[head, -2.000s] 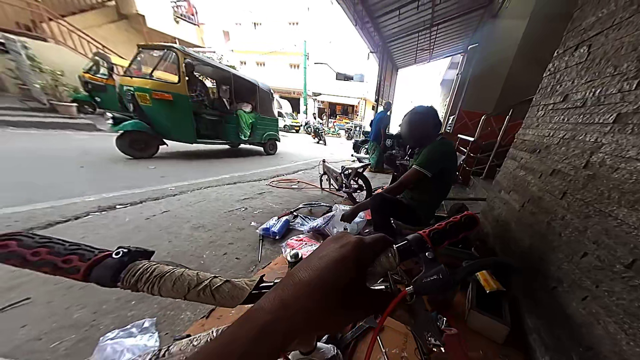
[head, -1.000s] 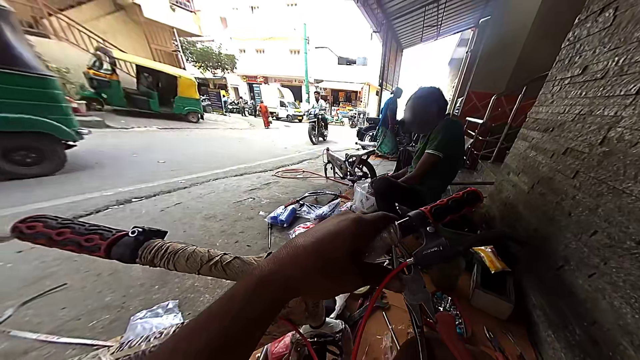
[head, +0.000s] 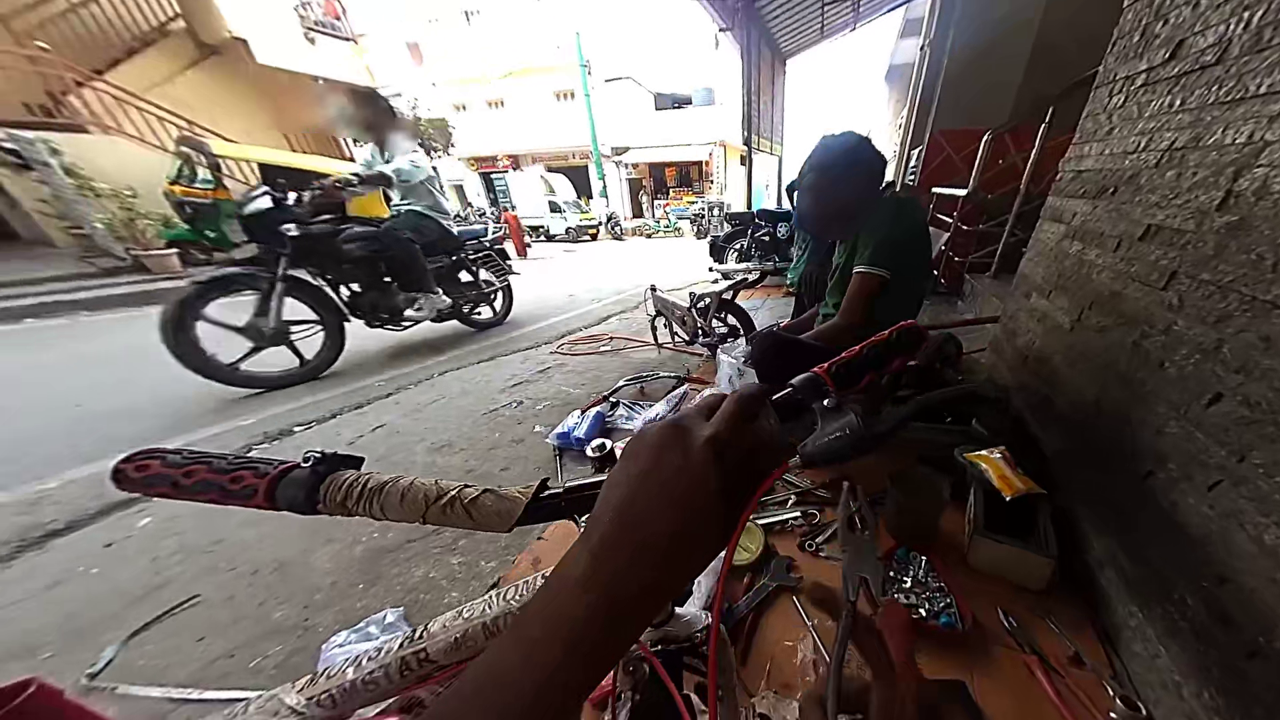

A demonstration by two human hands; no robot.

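Note:
My left hand (head: 735,435) is closed around the bicycle handlebar, beside the brake lever (head: 835,432) and the right-hand red-and-black grip (head: 872,358). The bar's other side has brown wrapping (head: 430,500) and a matching grip (head: 200,480). A red cable (head: 728,590) hangs below the lever. Pliers (head: 858,545) point upward under it, with my right hand (head: 885,665) dimly visible around their handles at the lower edge; its fingers are partly hidden in shadow. A frame tube wrapped in printed paper (head: 400,660) runs beneath my left forearm.
Spanners (head: 770,580), a tray of small metal parts (head: 920,590) and an open box with a yellow packet (head: 1003,472) lie at right beside the stone wall (head: 1150,330). A seated person (head: 870,260) is ahead, near a small bike (head: 700,315). A motorcycle (head: 340,270) passes on the road.
The near green auto-rickshaw has left view, and a motorcycle with a rider is now close on the left. My left hand keeps its hold on the handlebar.

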